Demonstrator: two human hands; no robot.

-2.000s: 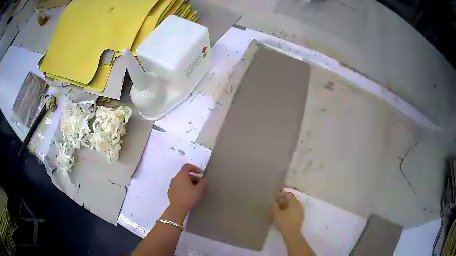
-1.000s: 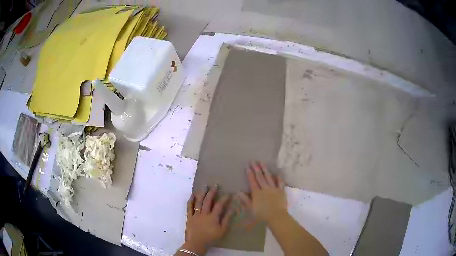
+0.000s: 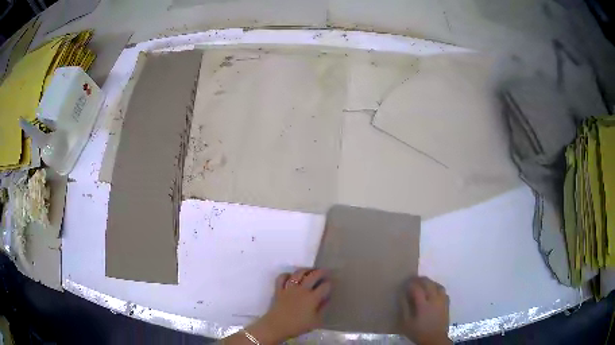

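Observation:
A grey-brown panel lies at the front edge of the table, right of centre. My left hand is at its left edge, fingers curled against it. My right hand is at its right edge, fingers curled, slightly blurred. Whether the fingers grip the edges or only rest there is hard to tell. A long grey-brown row of panels, with fine stepped lines along its right edge, lies at the left on the beige board.
Stained beige board over a white sheet. At left are yellow panels, a white plastic jug and cream scraps. At right are a dark grey pile and a yellow stack.
The view has swung right. My hands have left the long panels, which now show stepped edges, and are at the separate panel on the right.

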